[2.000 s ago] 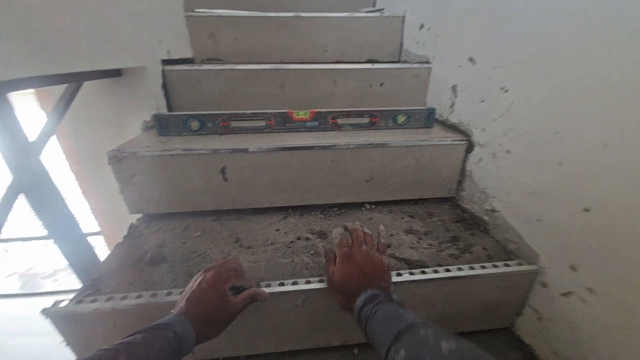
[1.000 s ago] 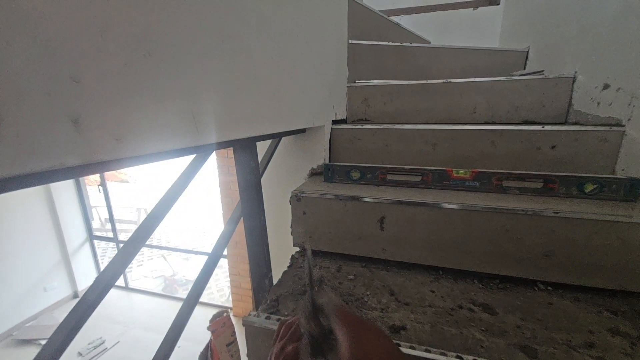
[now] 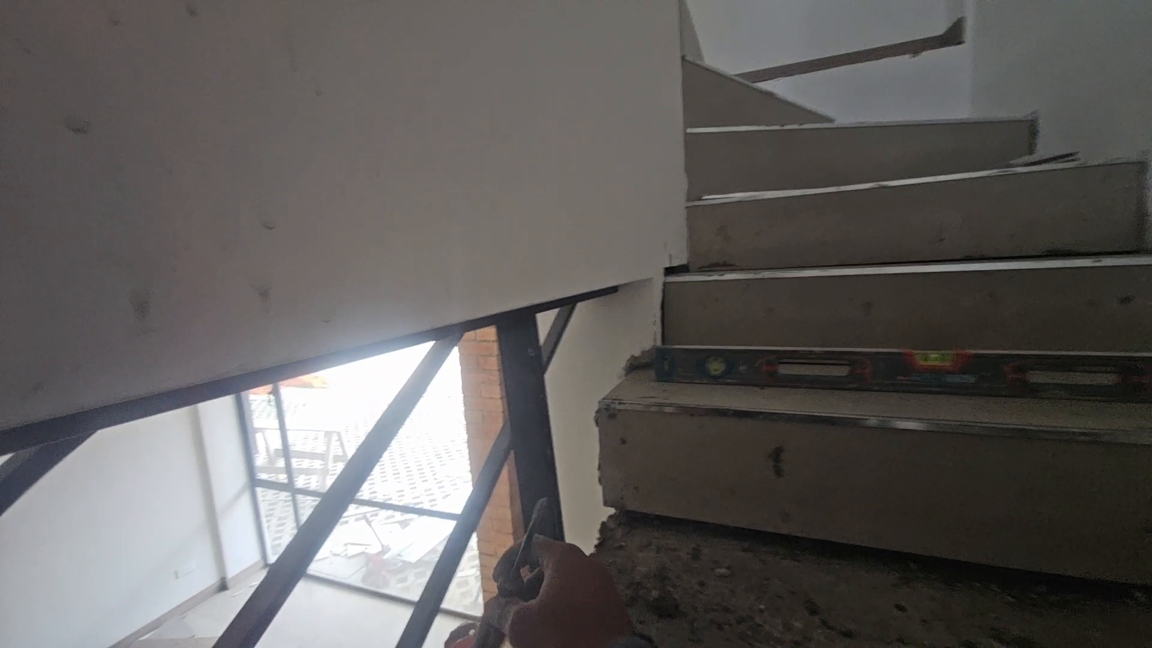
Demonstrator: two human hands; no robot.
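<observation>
My right hand [image 3: 576, 598] is at the bottom, left of the rough stair tread [image 3: 765, 585], with its fingers closed around a thin, dark, pointed object [image 3: 531, 544] whose tip points up. Its exact kind is unclear. Only a small part of my left hand [image 3: 463, 637] shows at the bottom edge, just left of the right hand; whether it holds anything is hidden. A spirit level [image 3: 882, 369] lies along the back of the tiled step above, against the riser. A metal edge trim [image 3: 873, 422] runs along that step's front.
More tiled steps [image 3: 900, 225] climb at the right. A white wall [image 3: 342, 180] fills the upper left. Below it, dark metal beams [image 3: 337, 504] and a post [image 3: 531, 432] stand beside an opening onto a lower floor [image 3: 261, 621]. A brick column [image 3: 490, 450] rises behind.
The view has swung left. My hands have left the perforated strip on the step's front edge, where both rested two seconds ago. My right hand now holds up the thin object.
</observation>
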